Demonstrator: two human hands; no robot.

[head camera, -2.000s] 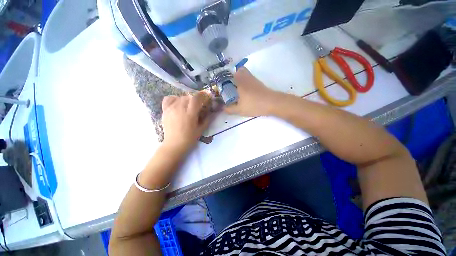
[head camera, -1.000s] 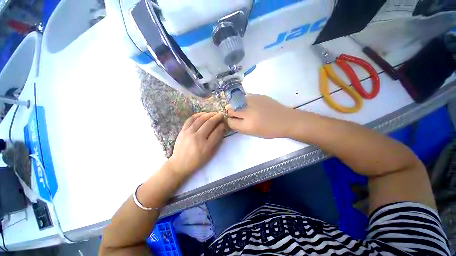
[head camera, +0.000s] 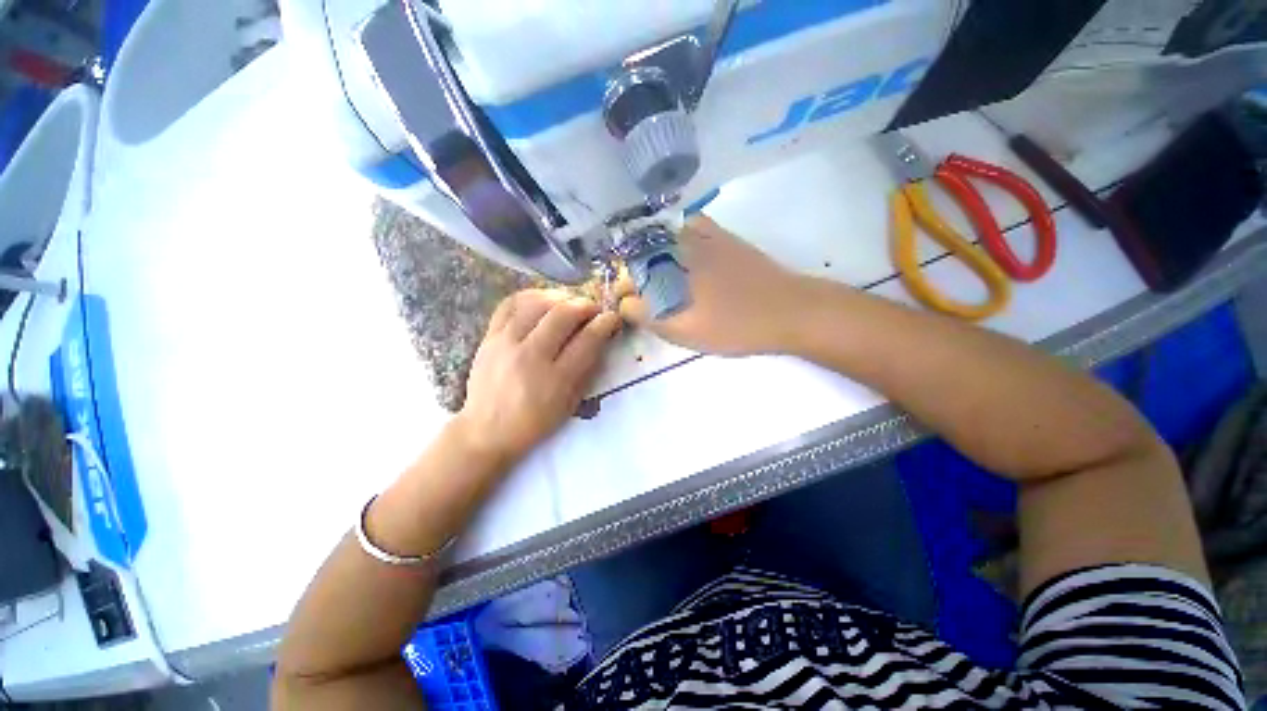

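Note:
A grey-brown speckled knit piece (head camera: pixel 434 299) lies on the white table, partly under the head of the sewing machine (head camera: pixel 563 63). My left hand (head camera: pixel 535 358) lies on the knit piece, fingertips on its edge beside the presser foot. My right hand (head camera: pixel 716 295) is at the right side of the foot, its fingertips at the knit edge and partly hidden behind the grey knob (head camera: pixel 659 282). The edge glows yellowish at the fingertips. The needle and the exact grip of the right fingers are hard to make out.
Scissors with orange-yellow and red handles (head camera: pixel 956 250) lie right of the machine. A dark block (head camera: pixel 1192 195) lies beyond them. The table's grey ruled edge (head camera: pixel 695 489) runs in front of my striped shirt. A blue crate (head camera: pixel 452 664) is below. Another machine's blue-marked part (head camera: pixel 100 431) is at left.
From one second ago, my right hand has shifted slightly up, its fingers now further behind the knob. My left hand has moved slightly up and left, and a small dark knit bit shows below it.

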